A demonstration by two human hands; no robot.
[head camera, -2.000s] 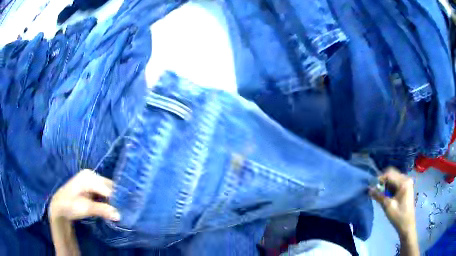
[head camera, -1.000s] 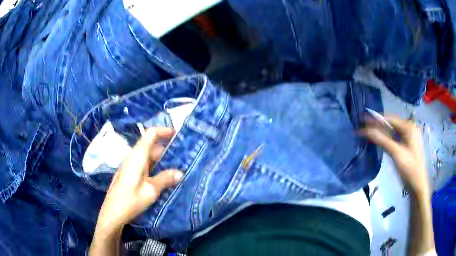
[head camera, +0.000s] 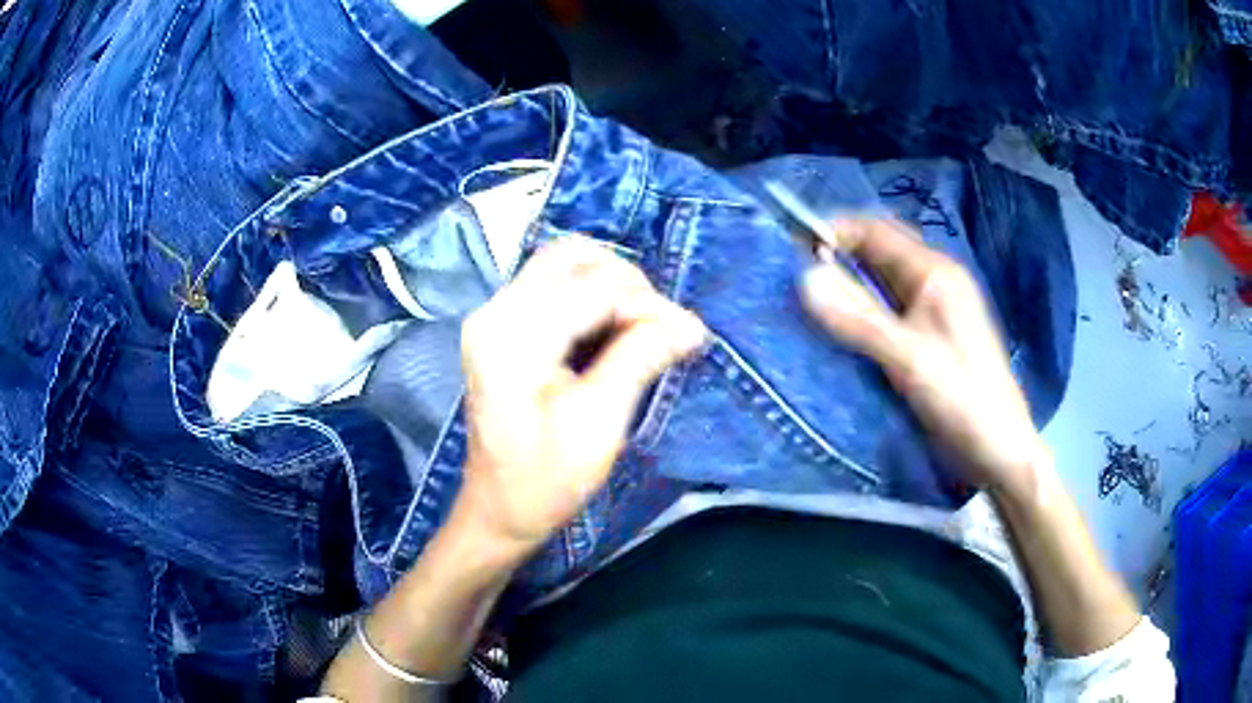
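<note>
The blue denim jeans [head camera: 796,330] lie in front of me with the waistband [head camera: 412,137] open in a loop. White pocket lining [head camera: 282,350] and a small pale button [head camera: 338,214] show inside it. My left hand [head camera: 563,371] is over the waistband and upper pocket area, thumb and fingertips together on the jeans near the pocket seam. My right hand [head camera: 920,330] is over the jeans leg and holds the thread snips [head camera: 799,213], blades pointing up and left, blurred.
Heaped denim garments lie at the left [head camera: 151,494] and along the top [head camera: 947,62]. Dark thread clippings [head camera: 1129,471] lie on the pale surface at the right. A blue object [head camera: 1215,577] and a red object [head camera: 1219,240] are at the right edge. My dark green lap is below.
My left hand has moved right along the jeans to the pocket area. My right hand has moved left and up with the snips. The waistband, folded at first, is open in a loop.
</note>
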